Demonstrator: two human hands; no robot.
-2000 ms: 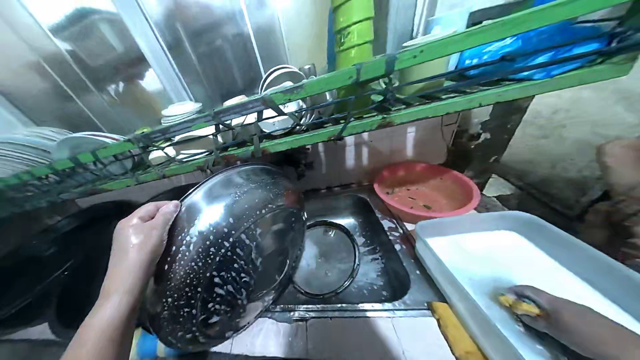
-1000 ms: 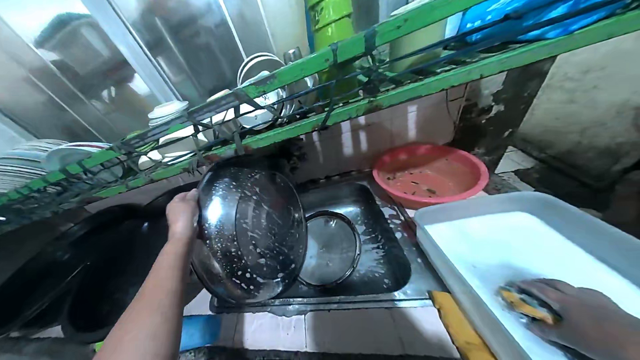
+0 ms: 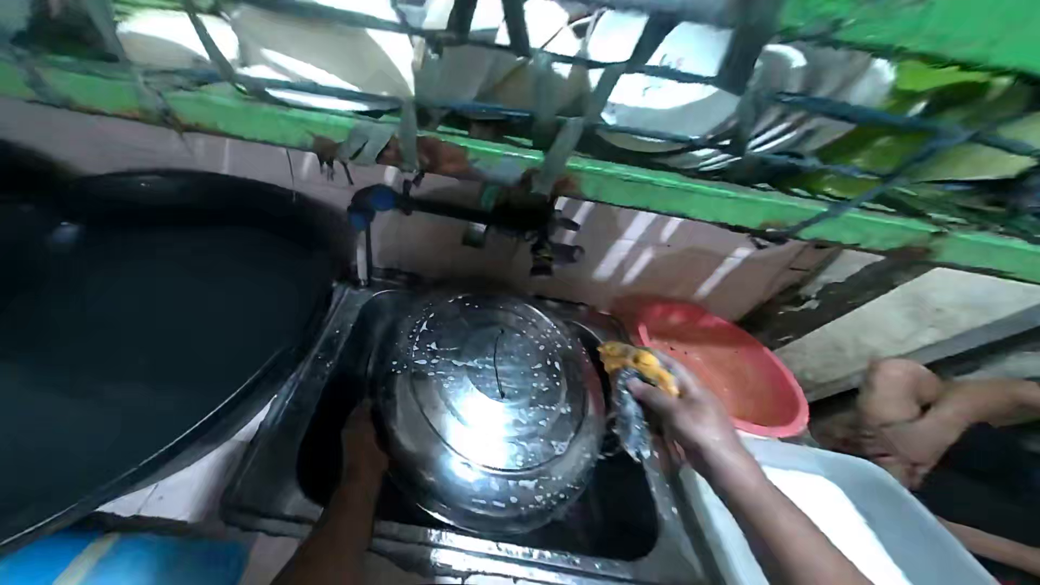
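A shiny metal lid or shallow pan (image 3: 487,414), spotted with suds, is over the steel sink (image 3: 268,479). My left hand (image 3: 361,447) grips its left edge, with the fingers partly hidden. At its right side my right hand (image 3: 686,410) holds a yellow sponge (image 3: 638,366) together with some dark and clear wet material. Behind that hand stands a red plastic basin (image 3: 731,366) with a little liquid and dark bits in it. The grey tub (image 3: 877,496) with white suds lies under my right forearm.
A large black basin (image 3: 162,325) fills the left side. Dishes (image 3: 674,81) stand on a green rack (image 3: 650,195) above. A pipe with taps (image 3: 487,213) runs along the tiled wall. Blue plastic (image 3: 130,556) lies lower left. Another person's bare limbs (image 3: 934,406) show at right.
My right hand has moved with the sponge from the grey tub to the metal piece's right side. The metal piece has moved over the sink. The view has shifted closer to it.
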